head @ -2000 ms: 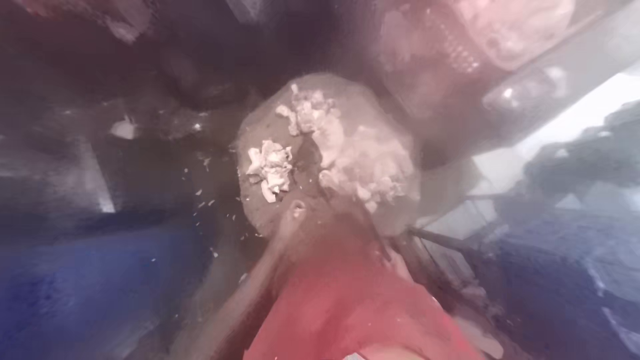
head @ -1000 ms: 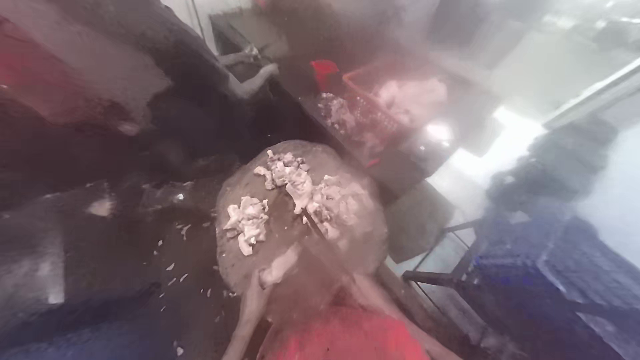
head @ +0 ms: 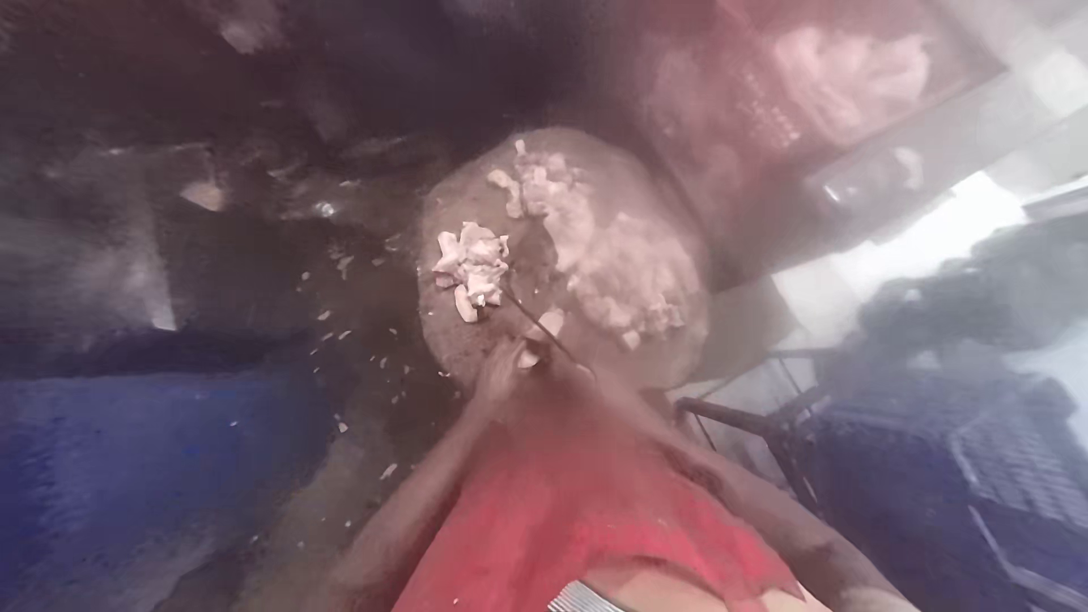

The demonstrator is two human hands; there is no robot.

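A round chopping block (head: 467, 344) bears several heaps of cut pale pieces, seemingly raw meat. One small heap (head: 476, 263) lies on its left side; a larger heap (head: 629, 268) spreads over the right and far side. My left hand (head: 503, 367) is at the near edge, its fingers against a pale piece (head: 529, 359). A knife or cleaver (head: 544, 327), seen nearly edge-on as a thin dark line, points from my right hand toward the small heap. My right hand (head: 599, 387) is at its near end, blurred by haze on the view.
Pale scraps (head: 342, 336) are scattered on the dark surface left of the block. At the upper right, a reddish container (head: 722, 110) holds more pale pieces (head: 854, 76). Blue plastic crates (head: 1011, 442) and a dark metal frame (head: 731, 414) stand at the right.
The view has tilted down since one second ago; another person's hands, seen then beyond the block, are out of view. The small left heap stays on the block.
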